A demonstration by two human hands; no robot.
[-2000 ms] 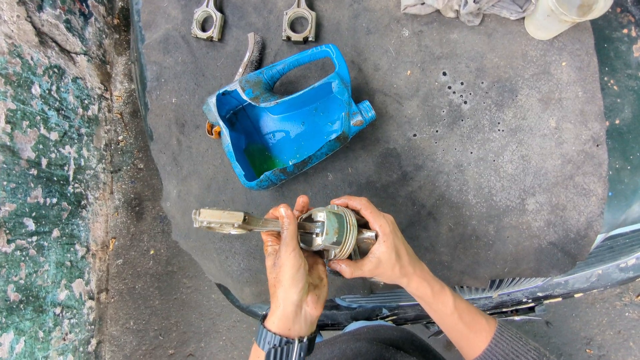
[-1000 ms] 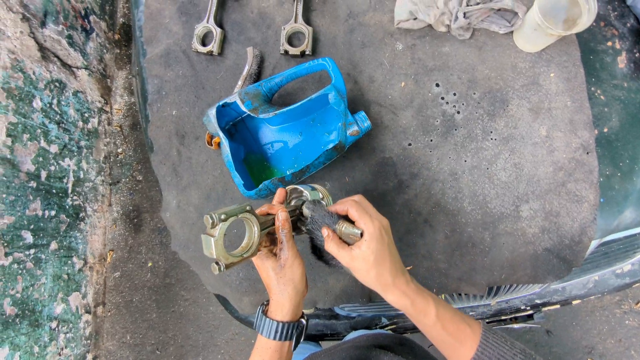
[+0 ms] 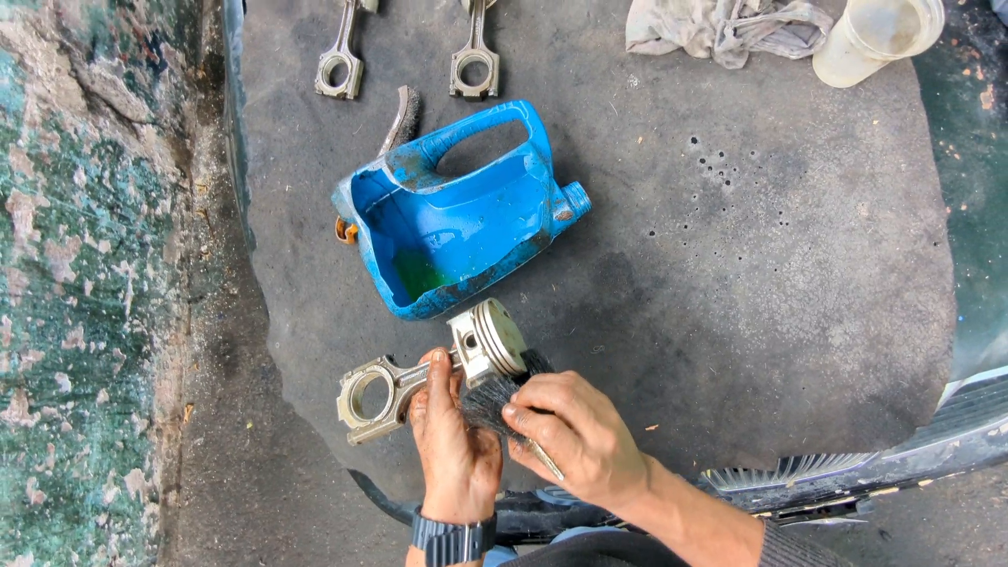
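My left hand point(image 3: 453, 445) grips the shank of a connecting rod point(image 3: 370, 398), whose big end points left. A piston point(image 3: 492, 339) with ring grooves is joined to the rod's other end, its crown facing right. My right hand point(image 3: 587, 441) holds a dark-bristled brush point(image 3: 490, 403) by its handle, and the bristles touch the lower side of the piston. Just above the piston lies a blue plastic jug point(image 3: 472, 228) with its side cut out, and some greenish liquid is inside it.
Two more connecting rods point(image 3: 339, 71) point(image 3: 474, 71) lie at the top on the dark mat point(image 3: 748, 315). A wire brush point(image 3: 403, 118) rests behind the jug. A grey rag point(image 3: 724, 27) and a whitish plastic container point(image 3: 854, 47) are at the upper right. A peeling green wall point(image 3: 79, 315) stands on the left.
The piston has turned so that its crown faces right and its side shows. The dark brush has moved from the piston's inner side to its lower edge. Two seconds ago my right hand held the piston.
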